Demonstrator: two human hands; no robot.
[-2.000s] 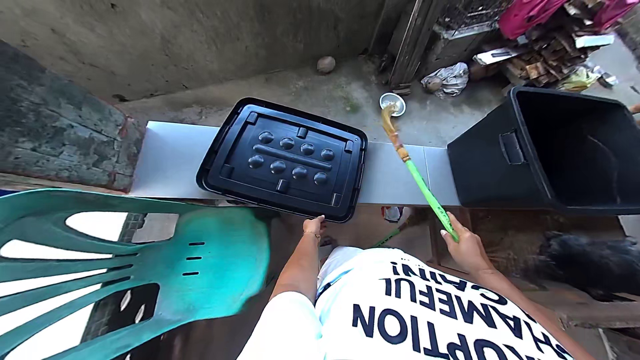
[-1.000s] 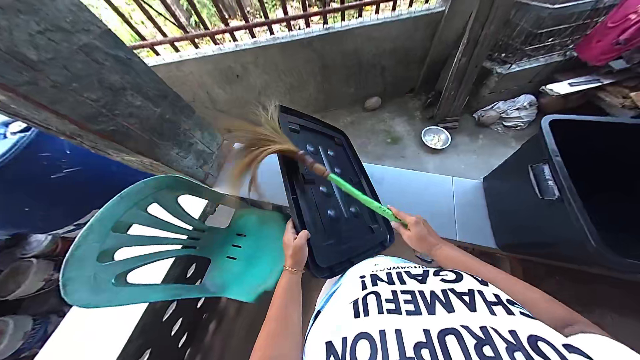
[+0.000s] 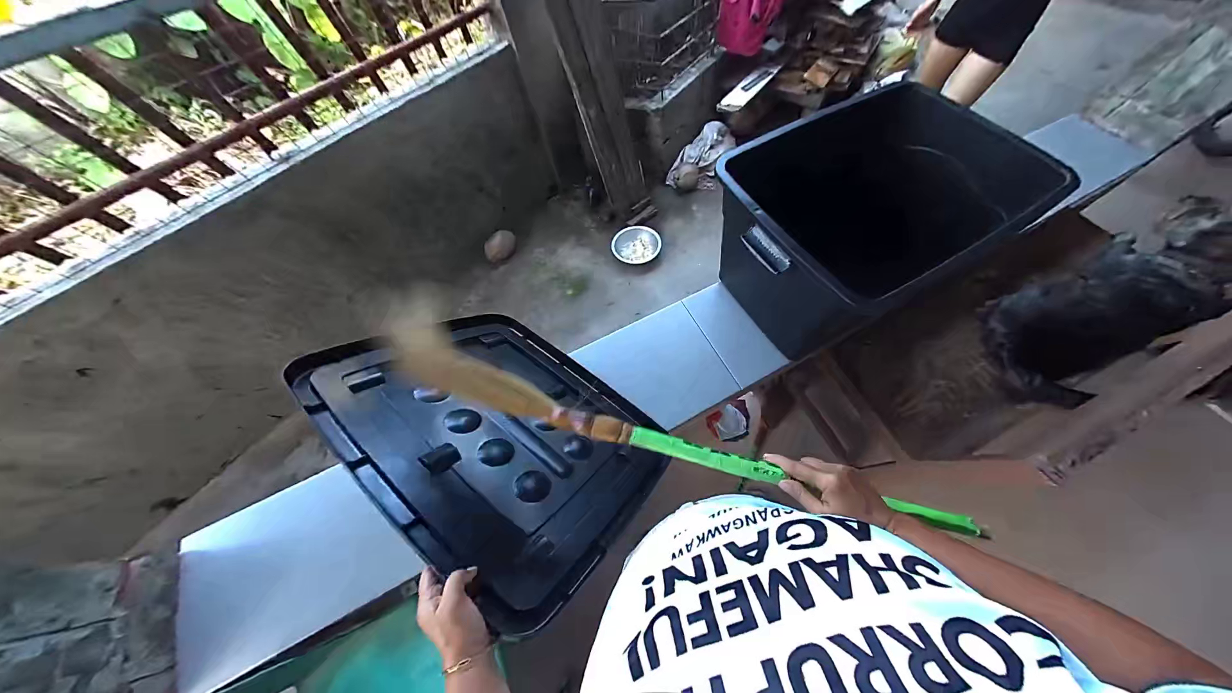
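Note:
My right hand (image 3: 830, 491) grips the green handle of a broom (image 3: 707, 454), whose pale bristles, blurred by motion, lie over a black plastic bin lid (image 3: 539, 539). At the lid's near left corner, my left hand (image 3: 452, 621) holds its rim. The lid is tilted above the tiled ledge, with rows of round bumps facing up. Further right on the same ledge stands a large black plastic bin (image 3: 804, 294), open at the top.
A tiled ledge (image 3: 664, 361) runs across the view. Beyond it are a metal bowl (image 3: 636, 245), a concrete wall (image 3: 289, 260) and a wooden post (image 3: 602, 106). A green plastic chair (image 3: 371, 659) is below left, a black-furred animal (image 3: 1088, 308) at right. A person's legs (image 3: 967, 72) show behind the bin.
The lid lay flat on the ledge two seconds ago and is now tilted in my left hand. The broom has swung over to the lid. The view has shifted markedly.

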